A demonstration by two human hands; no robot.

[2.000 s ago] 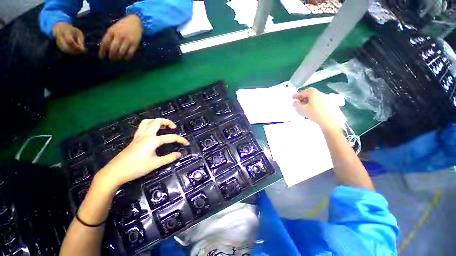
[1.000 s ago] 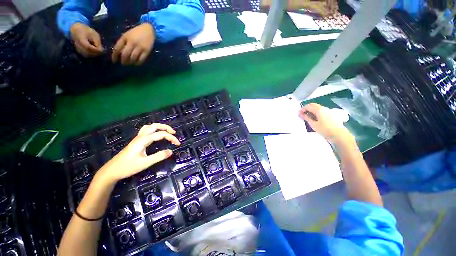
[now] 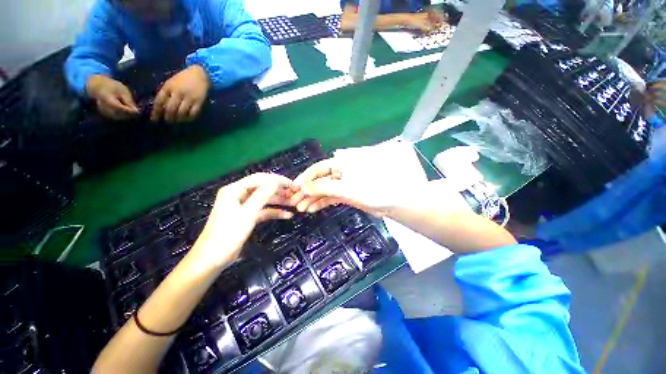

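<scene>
A large shiny black blister tray with a grid of square pockets lies in front of me, with dark parts or raised rings in its pockets. My left hand and my right hand meet fingertip to fingertip above the tray's far part. Whether something small is between the fingertips cannot be made out. White sheets lie right of the tray, partly hidden under my right hand and forearm.
A person in blue sleeves works across the green bench. A pale metal post rises behind the sheets. A white block with cord, a crumpled clear bag and stacked black trays are at right; more black trays are at left.
My right hand has moved left from the white sheets to above the tray and now meets my left hand. My left hand has risen slightly and turned towards it.
</scene>
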